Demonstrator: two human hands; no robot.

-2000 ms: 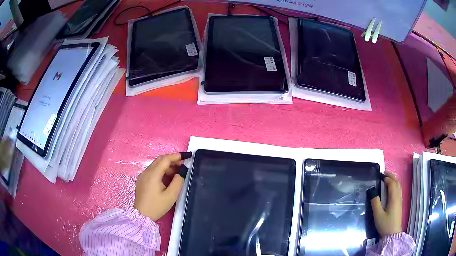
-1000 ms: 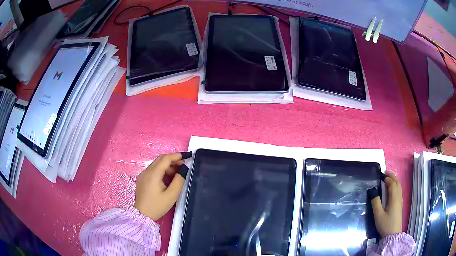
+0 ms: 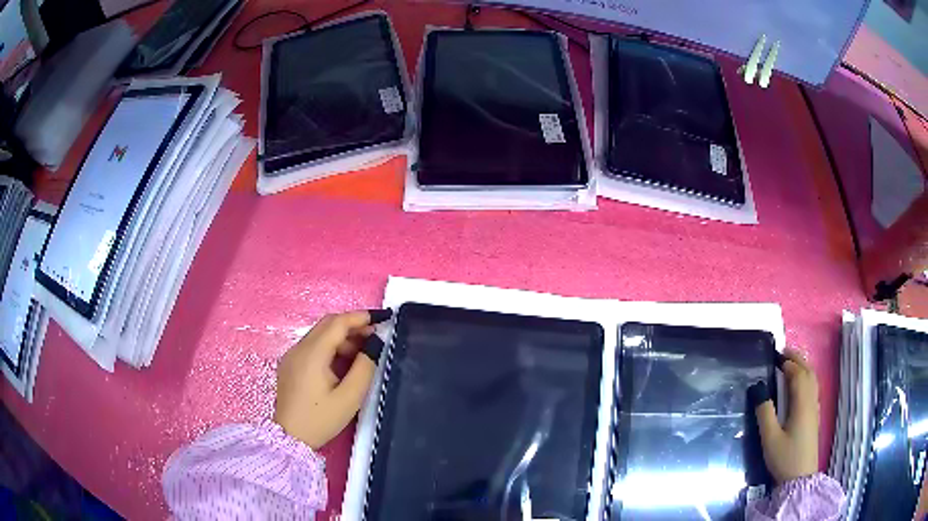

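Two tablets with dark screens lie side by side on white sheets in front of me, the left tablet and the right tablet. Glossy film streaks show on both, with a bright glare low on the right one. My left hand pinches the left tablet's upper left edge with thumb and finger. My right hand grips the right tablet's upper right edge, thumb on its front. Both hands wear black finger cots. The tablets' lower ends are cut off by the picture edge.
Three dark tablets with labels lie at the back. A stack of tablets with a lit white screen leans at the left. More stacked tablets stand at the right. Two pale clips are on a large sheet. Someone's arm shows at the right.
My hands and the two tablets have not visibly moved. At the far left, a dark shape over the lower tablet has gone, and its screen shows more. The arm at the right shifted slightly.
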